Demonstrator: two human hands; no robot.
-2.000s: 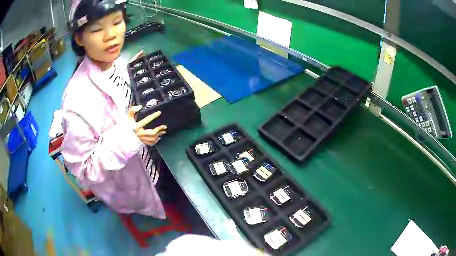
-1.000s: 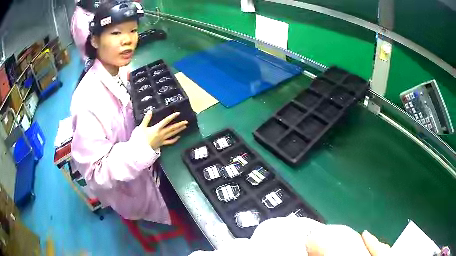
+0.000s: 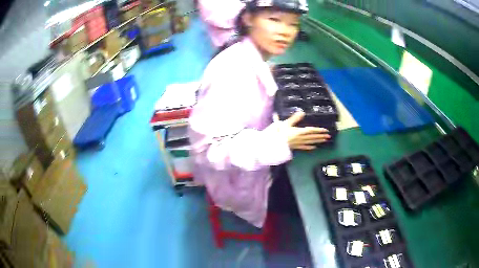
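Neither of my hands shows in the picture. A black compartment tray (image 3: 336, 230) lies on the green bench (image 3: 310, 188) at the lower right, its near end cut off by the bottom edge. Its pockets hold several watch units with bright, glaring faces, such as one watch unit (image 3: 349, 216); two sit close together in the middle. An empty black tray (image 3: 437, 168) lies to its right. A stack of black trays (image 3: 310, 112) with items in the top pockets stands behind, a coworker's hand (image 3: 306, 135) against its near side.
A coworker in a pink smock (image 3: 239, 120) sits at the bench's left edge. A blue mat (image 3: 378, 102) and a beige board (image 3: 344, 116) lie behind the trays. On the left are cardboard boxes (image 3: 55, 191), a blue trolley (image 3: 98, 124) and a cart (image 3: 176, 112).
The view has swung left, so the trays and coworker appear farther right and the calculator is out of view. The pale, overexposed arm and hand at the bottom have left the picture.
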